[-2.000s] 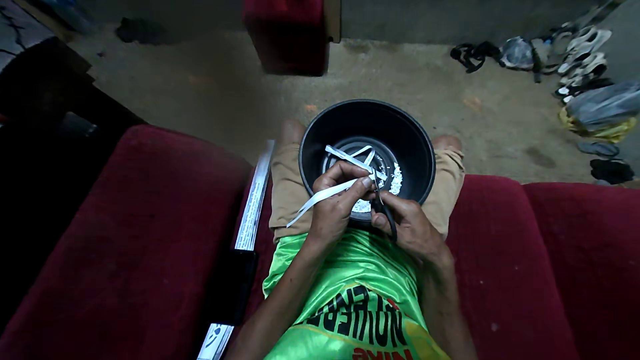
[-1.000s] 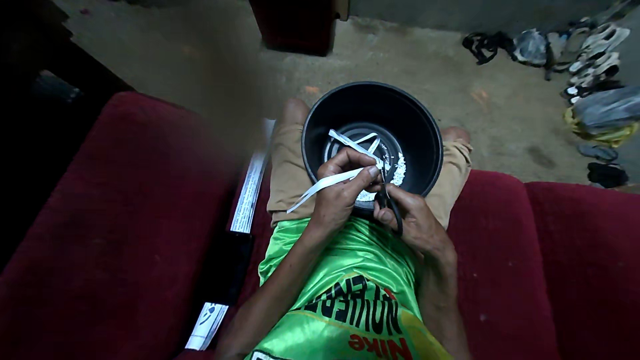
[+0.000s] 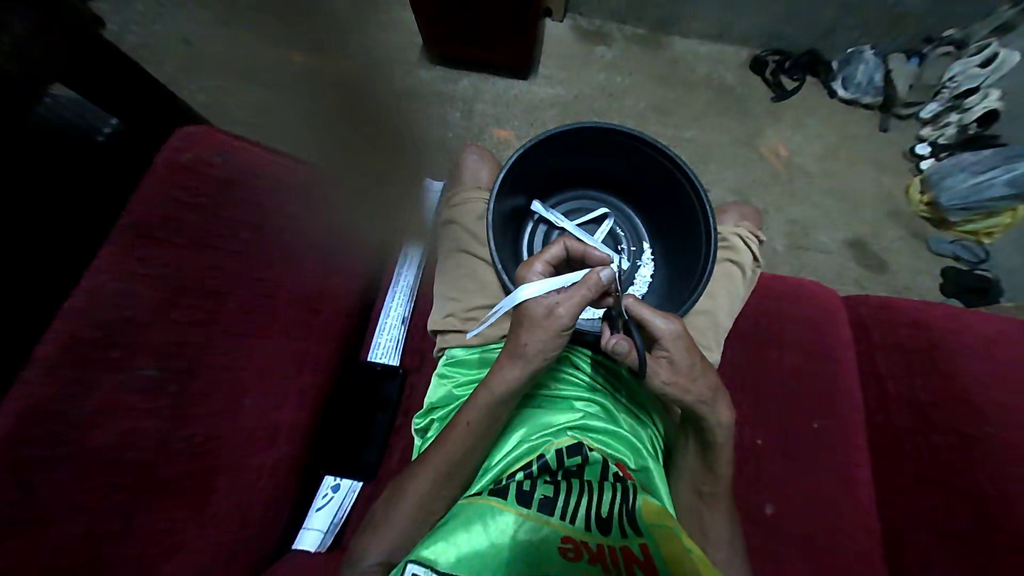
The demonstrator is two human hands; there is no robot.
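A black round plastic tub [image 3: 604,160] stands between my knees, small white cut pieces [image 3: 642,272] lying on its bottom. Over its near rim my left hand [image 3: 556,296] pinches narrow white strips [image 3: 532,292]; one end hangs toward my left thigh, others reach out over the tub. My right hand [image 3: 668,344] grips black-handled scissors [image 3: 638,344], whose blades are at the strips beside my left fingertips. Whether the blades are closed cannot be told.
Printed paper strips [image 3: 396,308] lie on the red sofa [image 3: 184,336] to my left, partly under a black object [image 3: 364,420]. A dark red furniture piece [image 3: 484,36] stands ahead. Shoes [image 3: 964,104] and plastic bags [image 3: 976,180] lie on the floor at right.
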